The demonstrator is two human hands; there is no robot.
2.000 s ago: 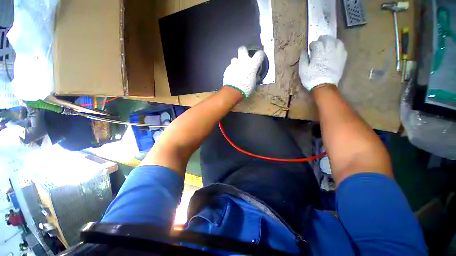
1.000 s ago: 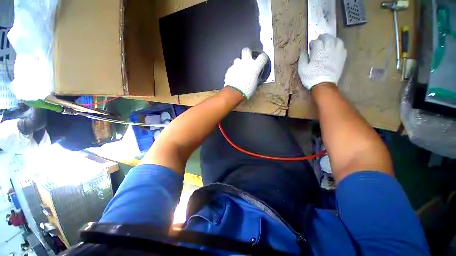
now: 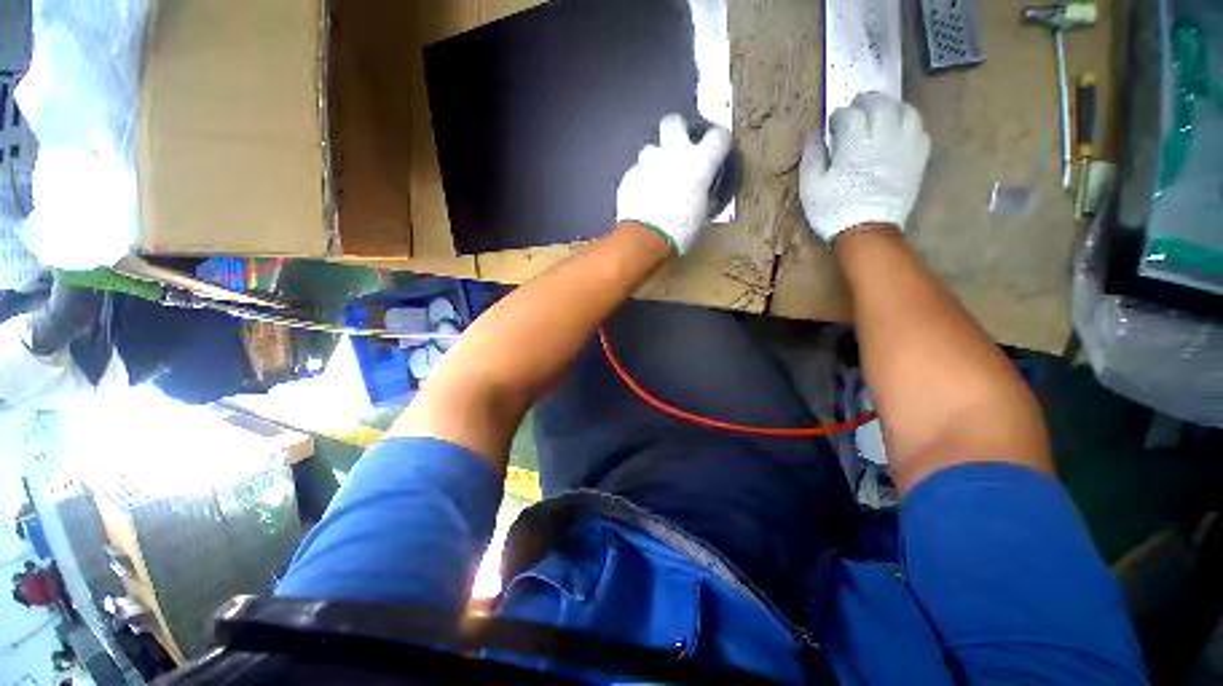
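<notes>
A black-faced metal sheet (image 3: 563,127) lies flat on cardboard, with a bright silver band (image 3: 714,67) along its right edge. My left hand (image 3: 675,185), in a white glove with a green cuff edge, holds a small dark round sander (image 3: 726,178) on that edge near the sheet's lower right corner. The palm partly hides the tool. My right hand (image 3: 868,168), in a white glove, rests palm down over the near end of a long silver-white strip (image 3: 862,51), thumb apart. The strip's end is hidden under it.
A perforated metal block (image 3: 951,34), a hammer (image 3: 1061,81) and a yellow-and-dark-handled tool (image 3: 1085,121) lie on the right. A plastic-wrapped panel (image 3: 1187,174) is far right. An open cardboard box (image 3: 235,127) stands left. A red hose (image 3: 711,425) crosses my lap. Blue bins (image 3: 389,365) sit below the bench.
My left hand and the sander have moved slightly right, over the silver edge of the sheet. The red hose has shifted slightly. My right hand has stayed on the strip.
</notes>
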